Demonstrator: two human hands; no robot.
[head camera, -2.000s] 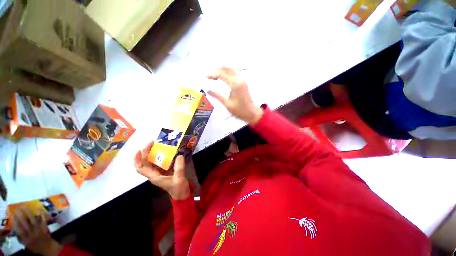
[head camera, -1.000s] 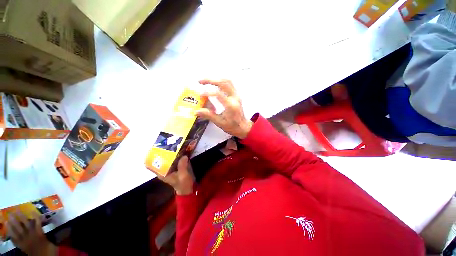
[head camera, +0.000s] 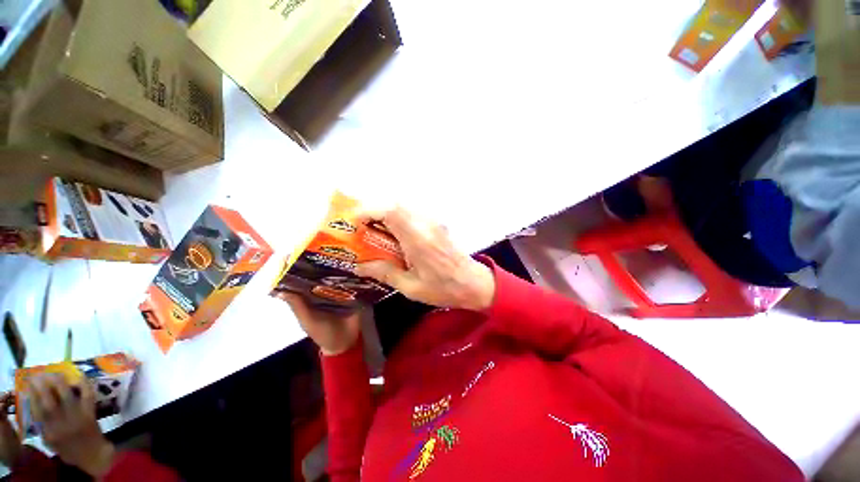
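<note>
A retail box (head camera: 330, 265), orange, yellow and dark, is held up just above the table's front edge, tilted so that its orange end panel shows. My left hand (head camera: 327, 323) holds it from below; the box hides most of its fingers. My right hand (head camera: 432, 265) grips the orange end panel, with the fingertips over the top and the thumb below. Whether a sticker is between the fingers cannot be told. Another retail box (head camera: 205, 274) lies on the white table to the left, dark broad face up.
Brown cartons (head camera: 141, 87) stand at the back left, beside an open carton (head camera: 300, 58). A third retail box (head camera: 106, 221) lies by them. Another person's hand (head camera: 64, 414) handles a box at lower left. Orange boxes (head camera: 714, 33) stand far right. A red stool (head camera: 660, 264) is right.
The held box has turned and tilted, so its orange end panel now faces the camera. My right hand has come onto that panel. The view has shifted slightly.
</note>
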